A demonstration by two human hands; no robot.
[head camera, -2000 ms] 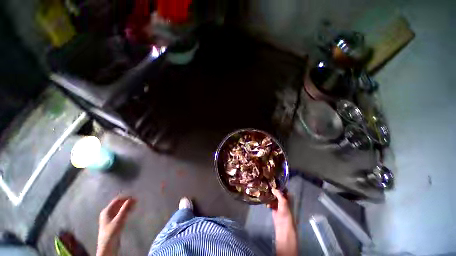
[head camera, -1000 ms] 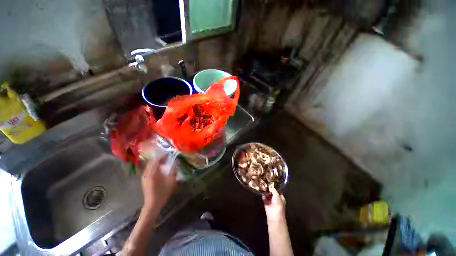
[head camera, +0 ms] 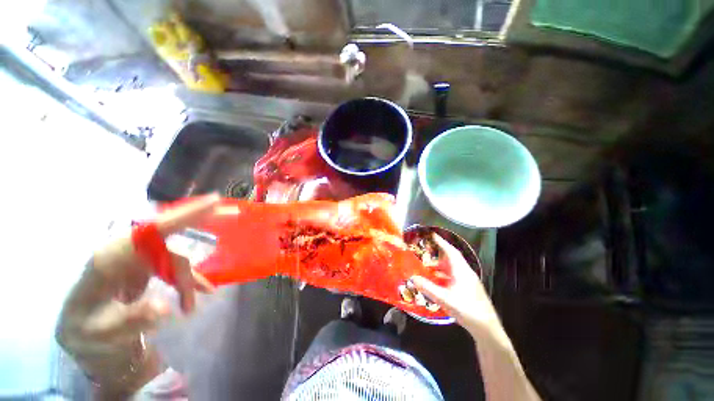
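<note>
A bright red plastic bag [head camera: 313, 243] is stretched sideways between my hands. A heap of dark red bits shows in its middle. My left hand [head camera: 149, 266], blurred, has the bag's loop around its fingers. My right hand [head camera: 462, 290] is at the bag's other end, over the round steel bowl [head camera: 474, 258]; its fingers and thumb pinch the red plastic. Brown and whitish food pieces [head camera: 419, 298] show in the bowl beside the fingers. The bag and hand cover much of the bowl; what supports it is hidden.
A dark pot with a pale rim [head camera: 366, 137] and a mint-green basin [head camera: 479, 176] stand behind the bag. Another red bag [head camera: 290, 160] lies left of the pot, beside the sink [head camera: 211, 157]. A tap [head camera: 352, 59] and yellow bottle [head camera: 184, 51] are at the back.
The view has turned and moved closer to the sink counter. The red bag has been taken up and stretched out. My right hand has moved from the bowl's near rim to over the bowl.
</note>
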